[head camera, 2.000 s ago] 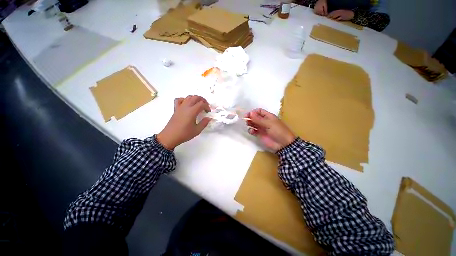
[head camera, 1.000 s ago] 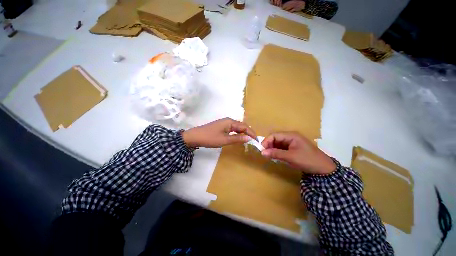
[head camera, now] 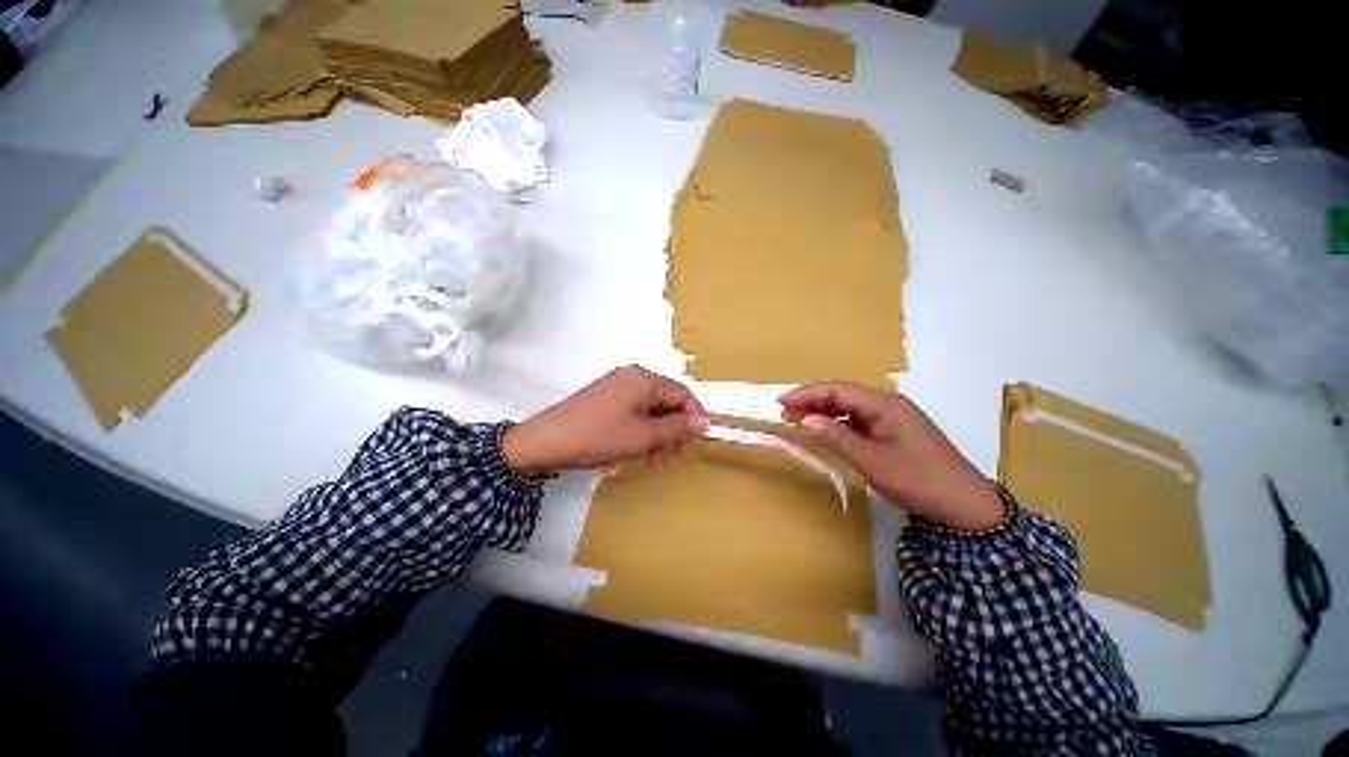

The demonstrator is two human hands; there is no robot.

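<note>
A kraft blank lies at the table edge before me, with small notched corners. A thin white adhesive strip curves above its far part. My left hand pinches the strip's left end between thumb and fingertips. My right hand is at the strip's right part with its fingers slightly curled; whether it touches the strip is unclear. Beyond my hands lies a stack of unworked blanks. Piles of pieces with a white line lie at the right and at the left.
A clear bag of white strips sits left of the blanks, crumpled white paper behind it. A squeeze bottle stands beyond. A thick kraft stack is far left. Scissors and a large clear bag are at the right.
My hands have moved from the bag to above the near blank. The strip, bunched between my fingertips one second ago, now stretches out in a curve. The view has shifted right.
</note>
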